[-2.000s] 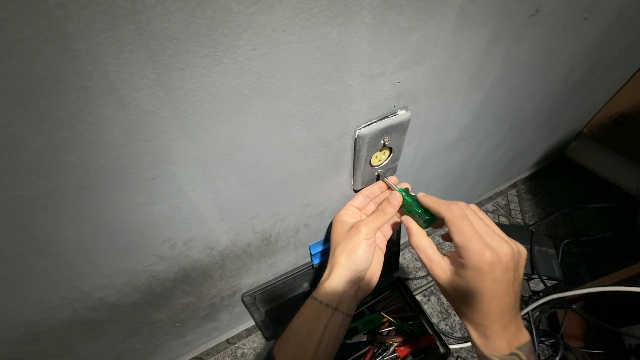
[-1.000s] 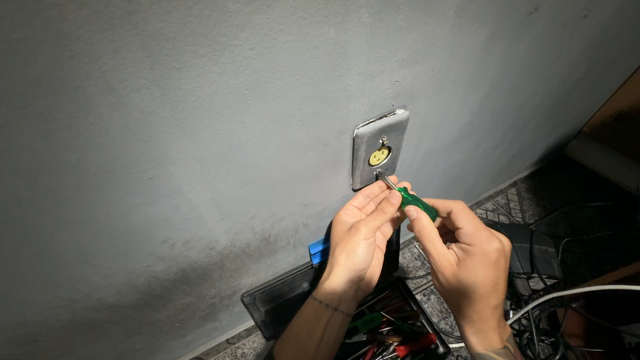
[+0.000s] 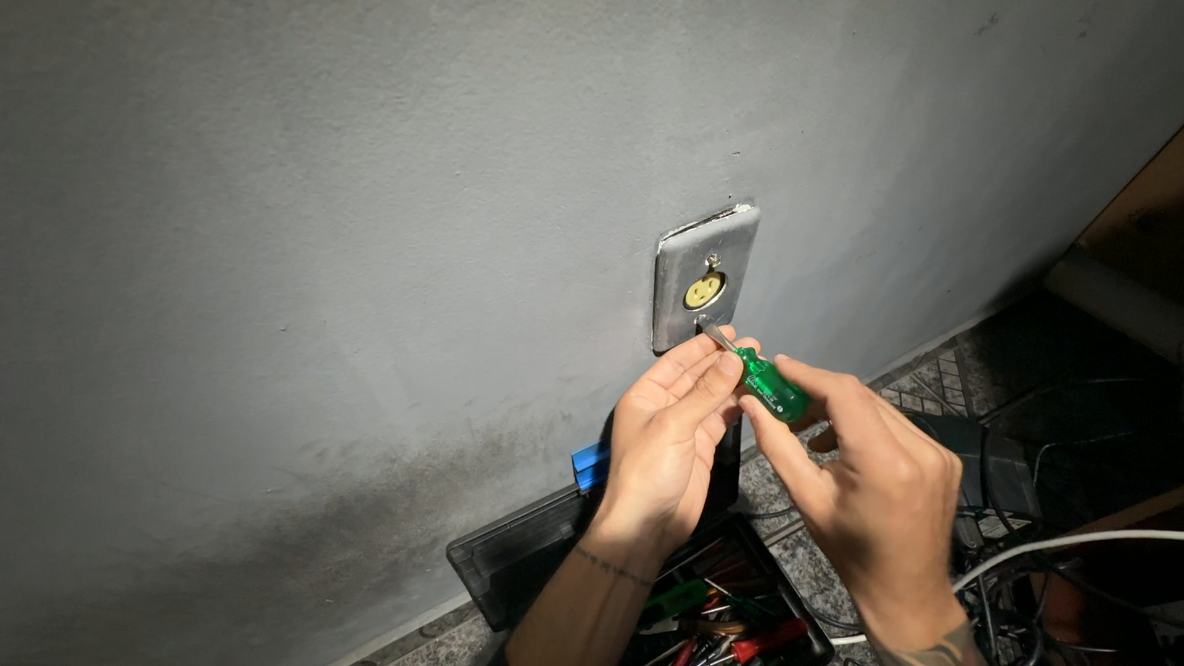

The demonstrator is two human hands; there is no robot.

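A stubby screwdriver with a green handle (image 3: 773, 387) slants down to the right, its metal tip at the lower screw of a grey outlet cover plate (image 3: 683, 310). The plate is on the grey wall, with a gap along its top edge; a yellow round socket (image 3: 705, 290) shows in its middle. My left hand (image 3: 668, 430) pinches the front of the screwdriver near the shaft, fingertips close to the plate's lower edge. My right hand (image 3: 865, 472) has thumb and fingers around the rear of the green handle. Another screw (image 3: 713, 260) shows above the socket.
Below my hands lies an open black toolbox (image 3: 782, 592) holding red-handled and green-handled tools. Its lid (image 3: 518, 546) leans by the wall, with a blue object (image 3: 588, 465) at it. On the tiled floor at right are a dark device (image 3: 1004, 462), tangled black cables and a white cable (image 3: 1064, 538).
My right hand's fingers have shifted around the screwdriver handle. My left hand has stayed by the plate, and the screwdriver's tip remains at the lower screw.
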